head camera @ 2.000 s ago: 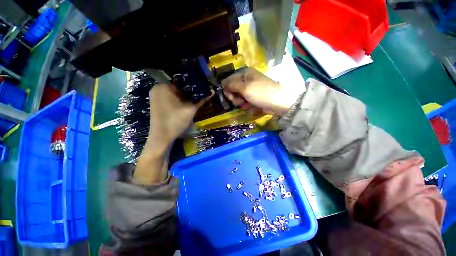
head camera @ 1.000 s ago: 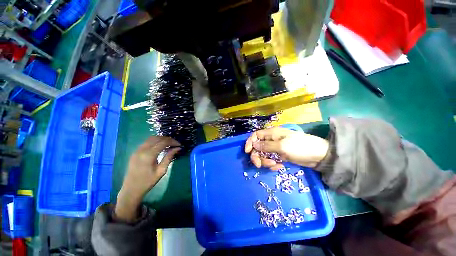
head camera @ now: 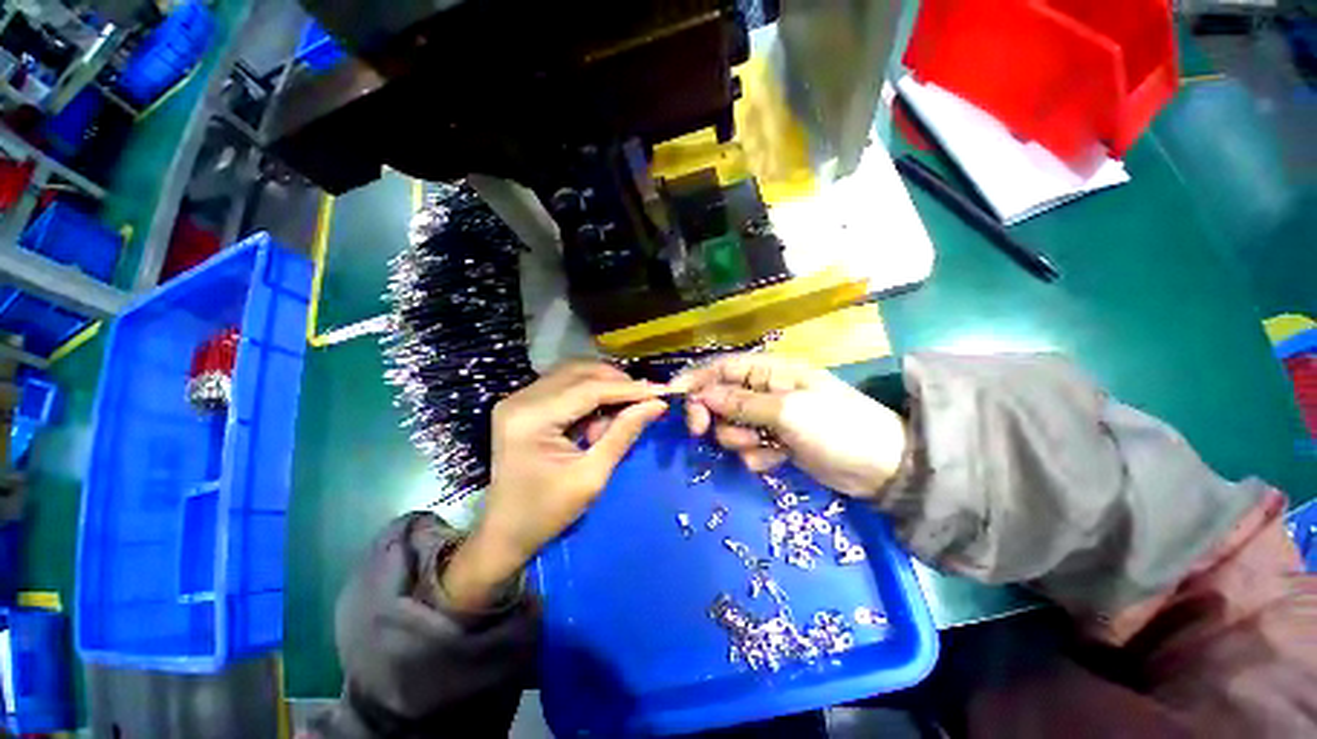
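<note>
My left hand (head camera: 556, 455) and my right hand (head camera: 792, 419) meet fingertip to fingertip above the back edge of the blue parts tray (head camera: 614, 700). A tiny pale piece shows between the fingertips; it is too small to tell whether it is a terminal, a wire end or both. My right hand's other fingers are curled, with small silver pieces showing just below them. Loose silver ring terminals (head camera: 802, 534) lie scattered in the tray. The bristly black wire pile (head camera: 459, 332) with silver tips lies left of the press, partly behind my left hand.
The dark press head (head camera: 578, 87) stands above the die (head camera: 708, 238) and yellow ledge (head camera: 737, 315). Dark leads lie below the ledge. A blue divided bin (head camera: 267, 563) with a red bundle (head camera: 214, 368) is at left. A red bin (head camera: 1026, 72), white paper (head camera: 997, 152) and black pen (head camera: 982, 217) are upper right.
My hands have left the press, separated, then come together. My left hand has moved right from beside the wire pile; my right hand has moved slightly left over the tray's back edge.
</note>
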